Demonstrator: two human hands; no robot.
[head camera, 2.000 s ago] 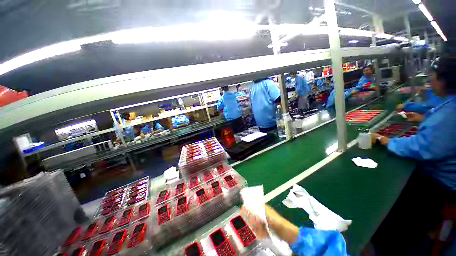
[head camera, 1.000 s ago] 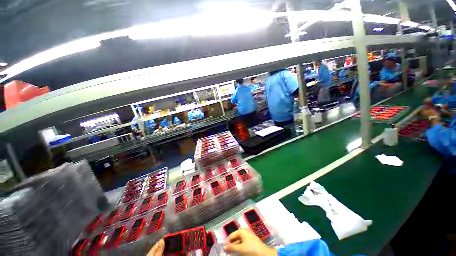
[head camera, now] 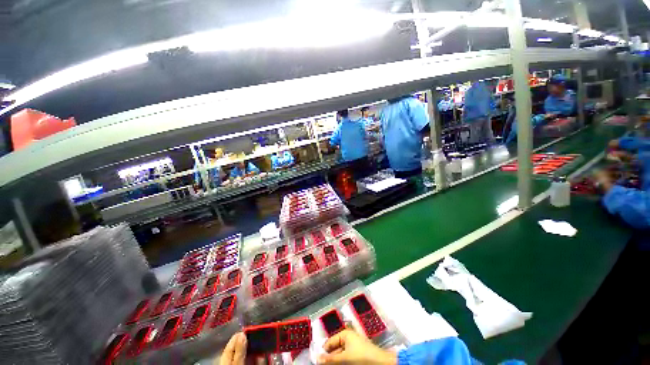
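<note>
My left hand (head camera: 234, 350) is at the bottom edge, mostly cut off, and holds a red feature phone (head camera: 279, 336) by its left end, screen and keypad up. My right hand (head camera: 351, 348) is just right of that phone, fingers bent together over the working tray; whether it pinches a thin sleeve I cannot tell. In the clear working tray (head camera: 393, 338), red phones (head camera: 368, 315) lie in pockets beyond my right hand. The pile of white sleeves (head camera: 420, 319) lies at the tray's right side.
Filled trays (head camera: 306, 274) are stacked beyond, with a side tray (head camera: 171, 329) at lower left. An empty tray stack (head camera: 78, 285) stands at left. A crumpled plastic bag (head camera: 479, 299) lies on the green bench. A metal post (head camera: 522, 107) rises at right; a person's sleeve (head camera: 627, 203) is beyond.
My right hand has come from the white sleeves at the right to the working tray. My left hand has come into view with a phone. Since one second ago, that phone has moved slightly right.
</note>
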